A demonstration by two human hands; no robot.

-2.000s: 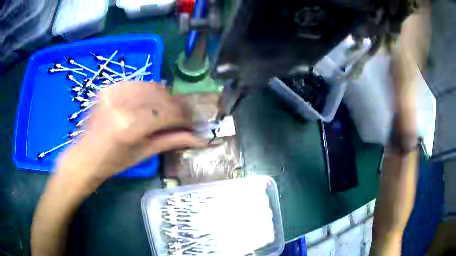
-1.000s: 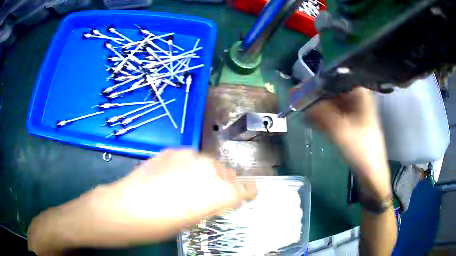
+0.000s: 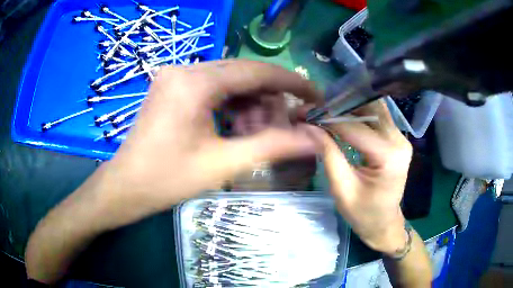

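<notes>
A white rod [image 3: 354, 119] lies level between my two hands, just under the dark press punch [image 3: 343, 104]. My left hand [image 3: 185, 129] reaches in from the left over the base plate, fingertips at the rod's left end; blur hides what they pinch. My right hand [image 3: 374, 174] is palm side up, its fingers around the rod, whose shaft sticks out to the right. The fixture block is hidden behind the hands. The clear tub of rods [image 3: 179, 242] is nearest me. Finished assemblies [image 3: 121, 95] lie loosely in the blue tray [image 3: 53, 73].
The press head [image 3: 450, 62] hangs at upper right, its green column base [image 3: 269, 36] at top centre. The clear tub of black rings [image 3: 416, 121] is partly behind the punch. A dark smartphone [image 3: 417, 188] and a white plastic bag [image 3: 475, 135] are at right.
My left hand has moved up from the tub of rods to the punch. My right hand has come in from the right to meet it. A white rod now shows between them.
</notes>
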